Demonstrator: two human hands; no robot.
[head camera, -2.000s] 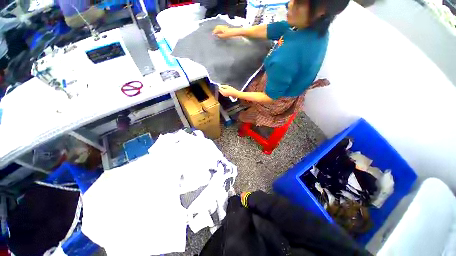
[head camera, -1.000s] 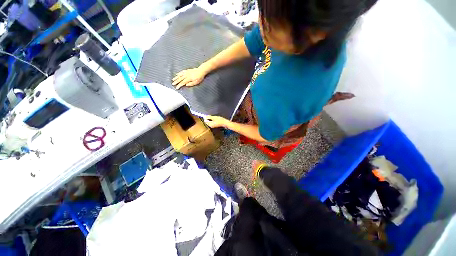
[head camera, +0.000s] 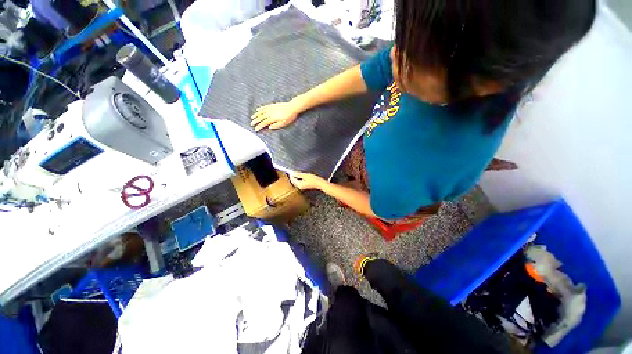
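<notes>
Neither of my hands can be made out. A grey pinstriped panel (head camera: 312, 90) with a white edge lies over the neighbouring table. A person in a teal top (head camera: 436, 152) rests one hand flat on it and holds its near edge with the other. White fabric pieces (head camera: 201, 304) are piled low in front of me. A white sewing machine (head camera: 118, 124) with a dark control panel stands at the left. Red-handled scissors (head camera: 138, 191) lie on the white table (head camera: 76, 231) near its front edge.
A brown cardboard box (head camera: 274, 199) is under the neighbouring table. A large blue scrap bin (head camera: 589, 256) stands at the right. A red stool (head camera: 395, 234) is under the person. My dark-clothed legs (head camera: 409, 311) extend across the bottom. A blue crate (head camera: 128, 287) is lower left.
The view has moved closer to the person and the panel. The person's upper hand has moved down the panel and now lies flat. The person's head is lower and nearer.
</notes>
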